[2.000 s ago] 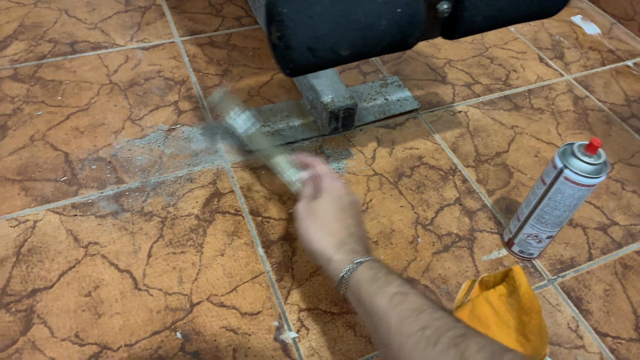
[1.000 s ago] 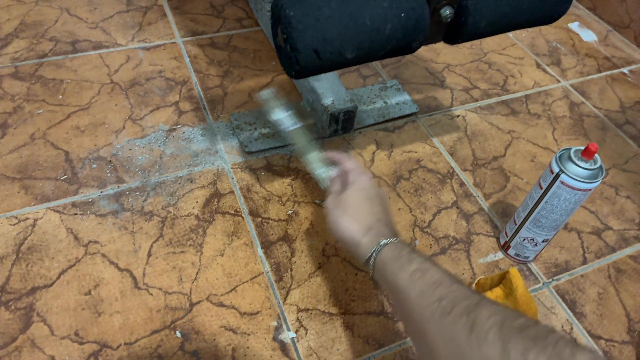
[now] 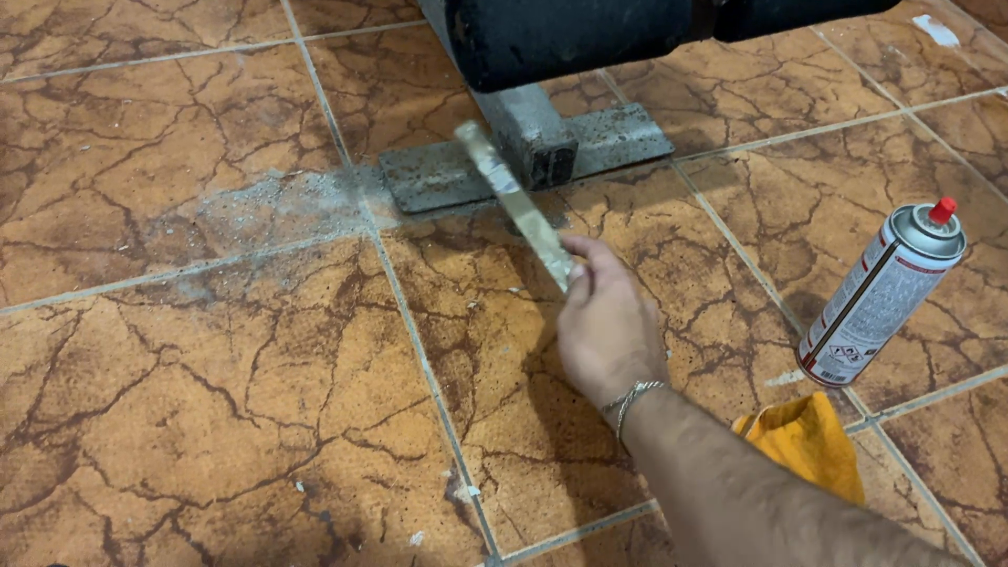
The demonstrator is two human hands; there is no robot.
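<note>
My right hand (image 3: 610,315), with a chain bracelet at the wrist, grips one end of a flat, worn strip-like tool (image 3: 524,209), whose exact kind I cannot tell. The tool's far end lies over the left part of a rusty metal foot plate (image 3: 437,177); whether it touches the plate is unclear. A square metal tube (image 3: 524,122) joins the plate at its middle. Grey dust and crumbs (image 3: 276,205) spread over the tiles left of the plate. My left hand is out of view.
An aerosol can (image 3: 882,295) with a red nozzle stands at the right. An orange cloth (image 3: 811,449) lies beside my forearm. Black padded rollers (image 3: 583,35) hang above the foot plate. A white scrap (image 3: 935,30) lies at the upper right on the cracked-pattern tile floor.
My right hand has moved to the right along the foot plate since two seconds ago, still holding the tool. The tool was blurred by motion in both earlier frames.
</note>
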